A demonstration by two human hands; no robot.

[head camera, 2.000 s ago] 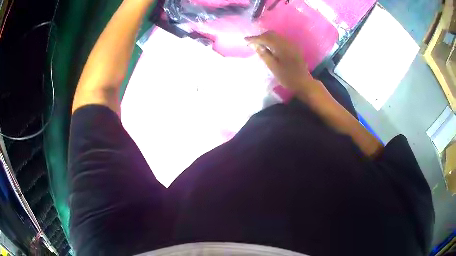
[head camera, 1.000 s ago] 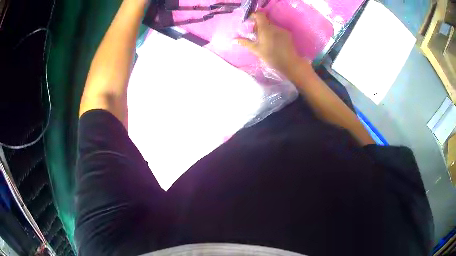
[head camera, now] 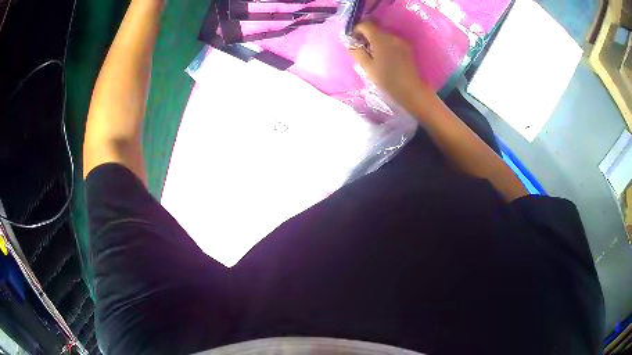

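My right hand (head camera: pixel 388 59) is near the top centre, its fingers closed at the near end of a dark narrow part (head camera: pixel 355 15) in clear plastic. My left forearm runs out past the top edge; my left hand is out of the picture. Black frame-like parts (head camera: pixel 267 31) lie on the pink mat (head camera: pixel 312 59), cut off by the top edge. A large white sheet or bag (head camera: pixel 256 139) with a small faint mark lies nearest me. Clear crinkled plastic (head camera: pixel 381 142) lies at its right side, against my dark shirt.
Green bench surface (head camera: pixel 173 69) shows at left, with a thin pale cable (head camera: pixel 72 159) beyond it over a dark area. At right, a white board (head camera: pixel 525 69) lies beyond the bench edge. Brown cartons (head camera: pixel 613 55) and a blue edge (head camera: pixel 520 170) are at floor level.
My left arm has moved left and further out at the top. My right hand has closed its fingers at the dark part. The clear plastic has come into view beside the white sheet.
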